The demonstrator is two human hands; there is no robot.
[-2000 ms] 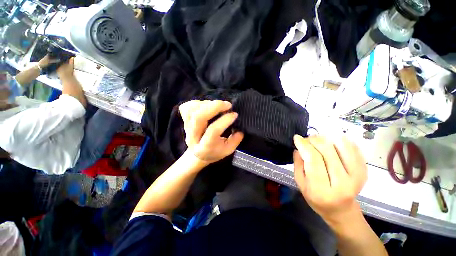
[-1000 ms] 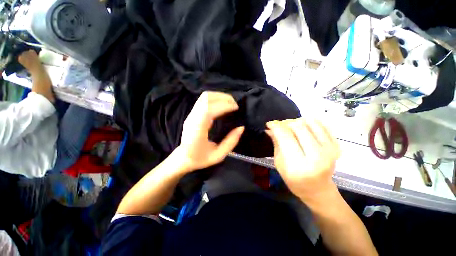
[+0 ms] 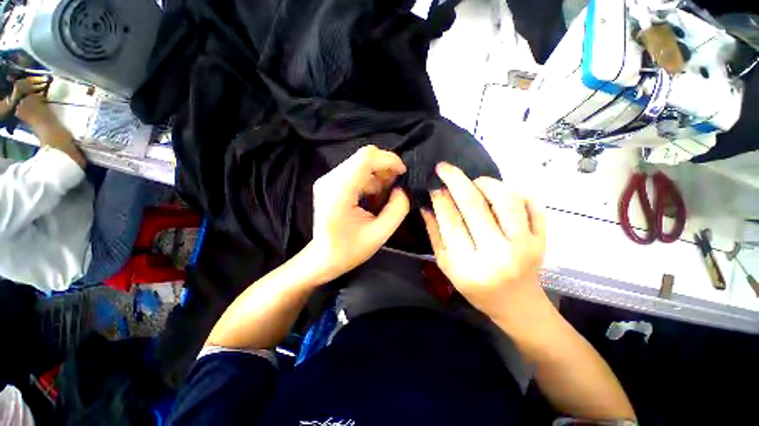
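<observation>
A large black ribbed garment (image 3: 333,75) spreads from the top of the view over the table's edge and down at the left. My left hand (image 3: 358,212) pinches a fold of it between thumb and fingers at the centre. My right hand (image 3: 483,233) pinches the cloth just to the right, thumb and fingertips on the dark edge. The two hands' fingertips are close together. A smooth part of the garment lies behind the fingertips. The exact edge held is hard to tell, black on black.
A white sewing machine (image 3: 616,91) with a blue stripe stands at upper right. Red-handled scissors (image 3: 653,208) and thread snips (image 3: 710,260) lie on the white table (image 3: 574,241). A grey machine part (image 3: 96,42) is at upper left. Another person's arm and white sleeve (image 3: 50,216) show at left.
The ribbed tube stretched between my hands is no longer spread out. My right hand has moved left, closer to my left hand. The view has shifted, so machine and scissors sit higher.
</observation>
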